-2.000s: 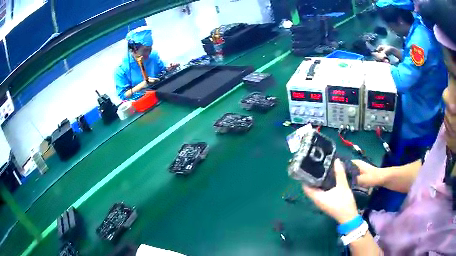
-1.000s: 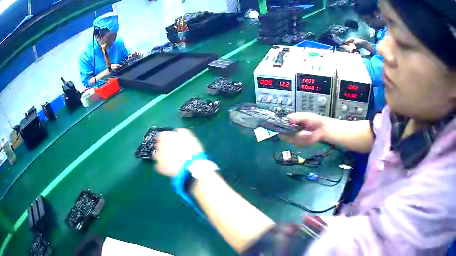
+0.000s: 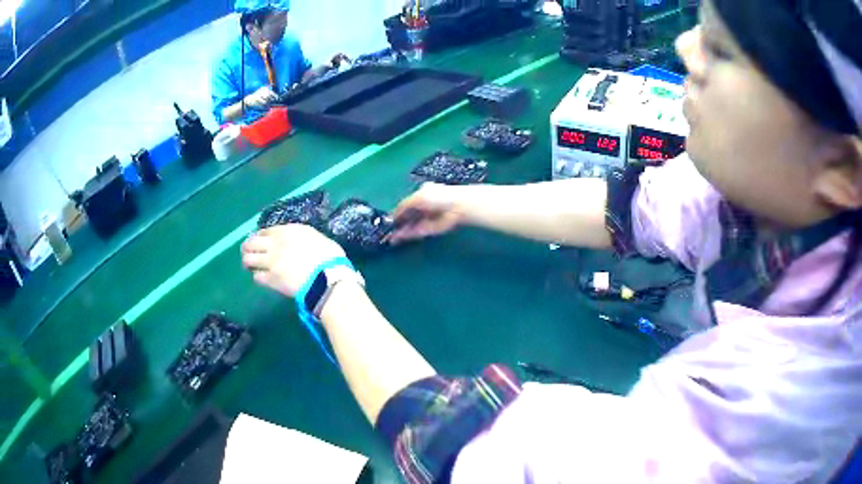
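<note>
Neither of my hands is in view. Nearest in front of me lie a cream paper sheet [image 3: 288, 456] and a dark flat tray [image 3: 184, 454], both cut off by the lower edge. Beyond them, an open unit with a circuit board [image 3: 208, 354] lies on the green bench, beside a black ribbed block [image 3: 113, 354]. Another board unit [image 3: 102, 427] lies at the lower left. Further up, a neighbour's two hands are at two board units side by side, the left unit [image 3: 295, 208] and the right unit [image 3: 359, 223].
The neighbour in a pink smock [image 3: 747, 378] fills the right side, arms across the bench. More board units [image 3: 449, 168] lie beyond. White power supplies [image 3: 591, 128] stand behind, with cables [image 3: 643, 288] near the neighbour. A large black tray [image 3: 373, 99] and a worker in blue are across.
The neighbour's farther hand no longer holds the closed unit and is now at a board unit. The watch hand remains near the boards, where two units now lie together. The view has shifted.
</note>
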